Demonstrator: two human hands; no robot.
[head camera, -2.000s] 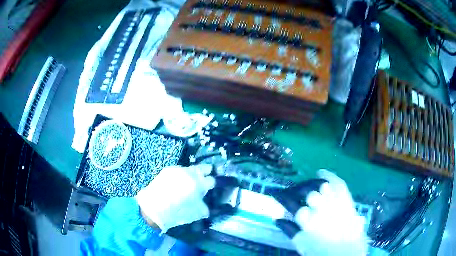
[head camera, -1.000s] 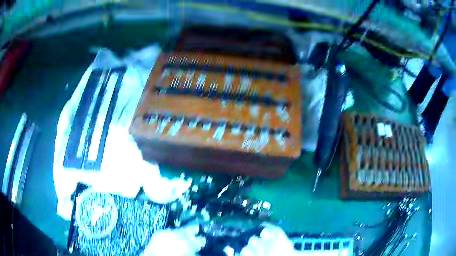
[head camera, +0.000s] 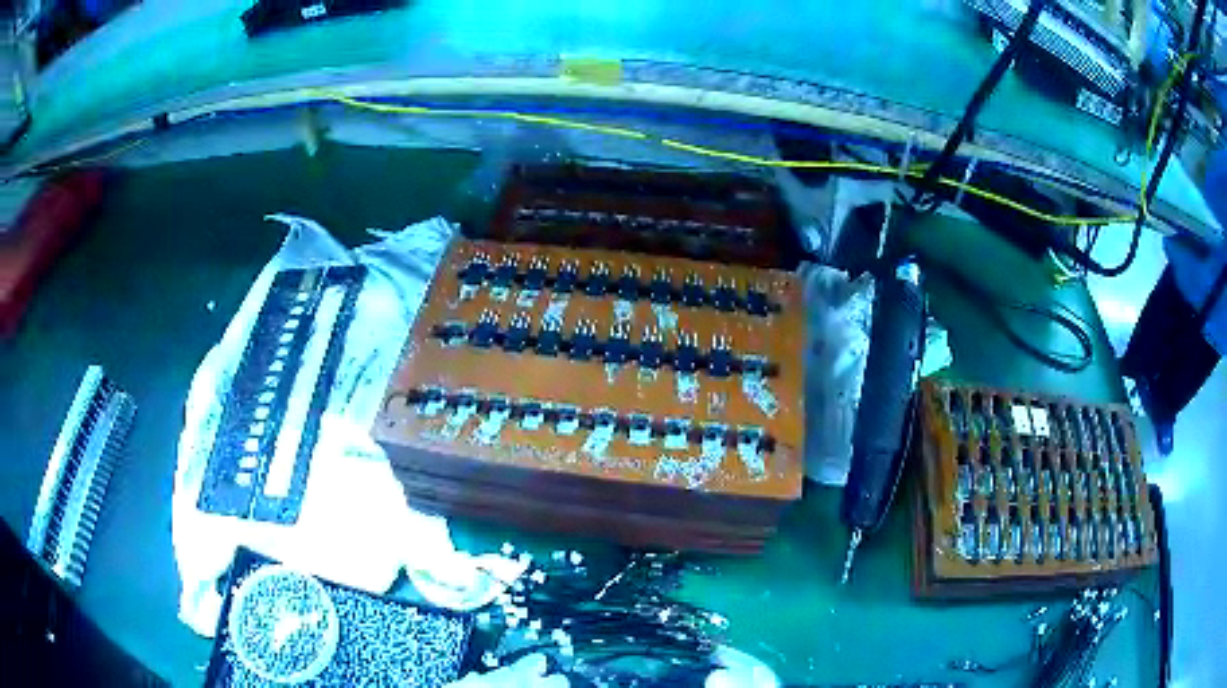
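Note:
My left hand and my right hand show only as white glove tops at the bottom edge. Their fingers and anything they hold are cut off. Between and above them lies a tangle of thin black lead wires with small white ends. The black screw tray is left of my left hand, full of tiny silvery pieces, with a pale round dish on them. The bakelite tray stack carries three rows of black power transistors in front of me.
The electric screwdriver stands between that stack and a smaller right stack bearing two white pads. A slotted strip plate lies on white plastic. Ribbed heat sinks lie far left. A raised shelf carries yellow cable.
The view has tilted up, so the things sit lower and the shelf shows. The hands, earlier at the heat sink and jig, are now mostly below the frame; heat sink and jig are out of view.

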